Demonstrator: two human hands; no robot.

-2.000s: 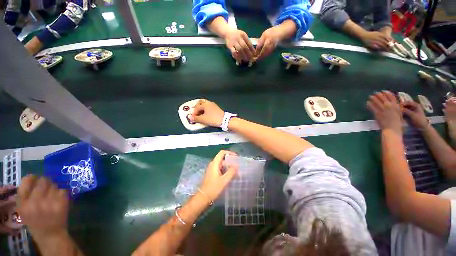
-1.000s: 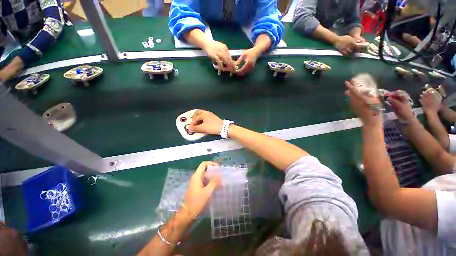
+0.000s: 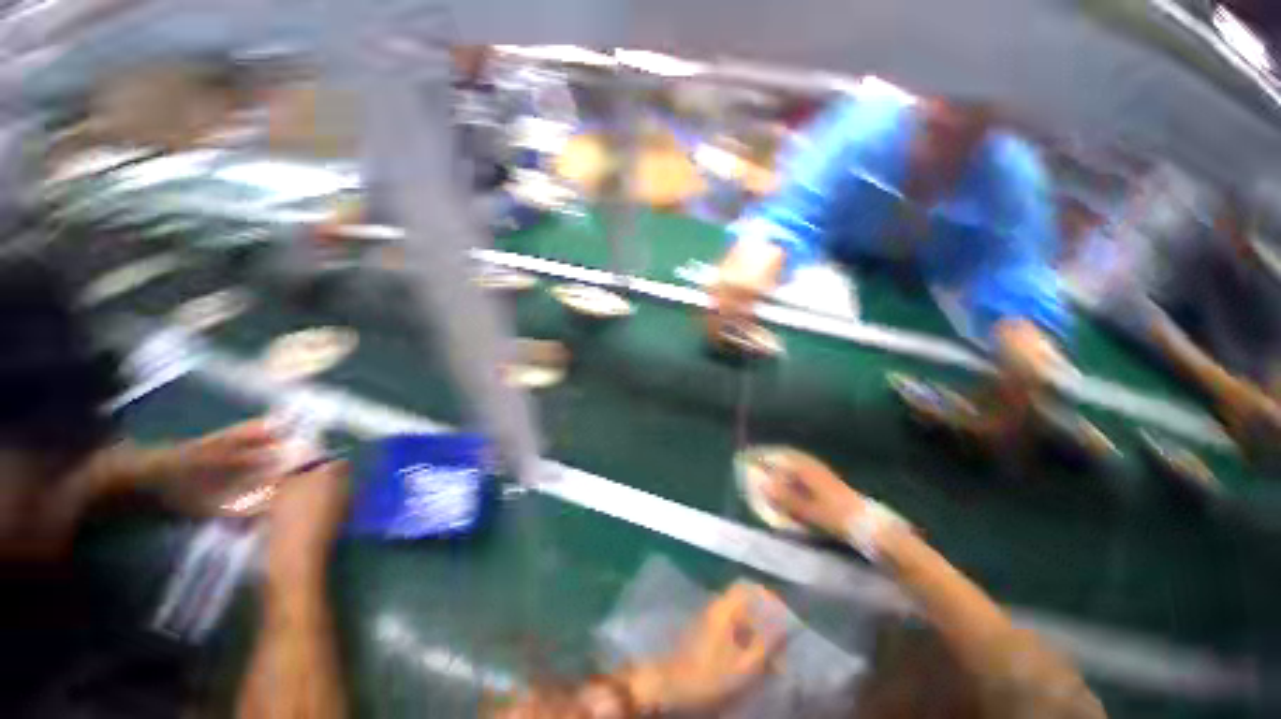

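Note:
The whole view is blurred. A cream cover lies on the green belt beyond the pale rail. My right hand rests on it with fingertips down; whether it pinches a small part cannot be seen. My left hand is on the near bench, fingers bent, at a clear plastic sheet. Whether it grips the sheet or anything else is hidden by blur.
A blue bin with white loops stands left by a metal post. A neighbour's hands work at far left. A person in blue reaches over the belt opposite. More covers lie along the belt.
The view has swung left and up, so my hands, the cover and the bin appear further right. My right hand is still at the cover and my left at the sheets.

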